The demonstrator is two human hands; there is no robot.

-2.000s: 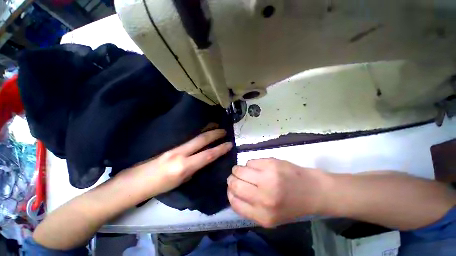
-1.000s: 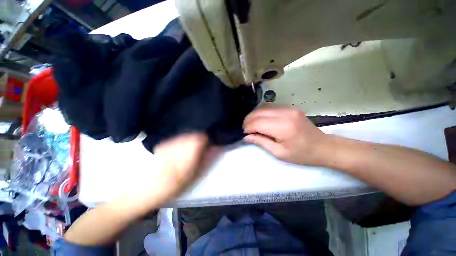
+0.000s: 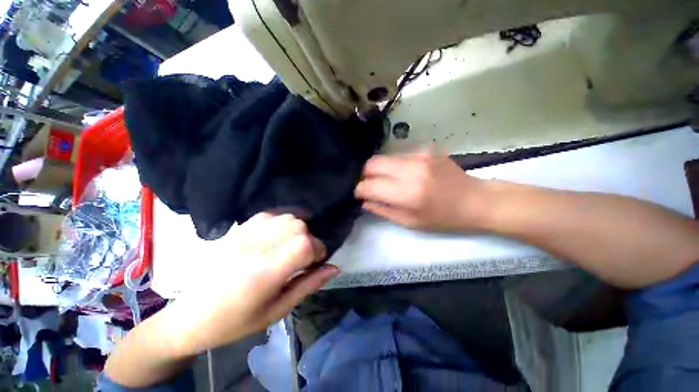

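A black garment (image 3: 253,153) lies bunched on the white table, left of the needle, with its right edge under the presser foot (image 3: 372,119) of a cream, stained sewing machine (image 3: 460,38). My right hand (image 3: 410,187) holds the garment's right edge just in front of the foot, fingers bent and slightly blurred. My left hand (image 3: 280,260) is at the garment's lower front part, fingers curled on the cloth near the table's front edge. The fingertips of both hands are partly hidden by cloth or fingers.
A red plastic basket (image 3: 146,222) with clear bags stands at the table's left. A ruler scale (image 3: 460,268) runs along the table's front edge. Dark thread (image 3: 521,35) lies on the machine bed behind the needle. A cardboard box (image 3: 50,157) is at far left.
My left hand has gone from flat on the cloth near the needle to its front edge. My right hand has moved nearer the foot. Dark thread now shows behind the needle. The view has shifted.
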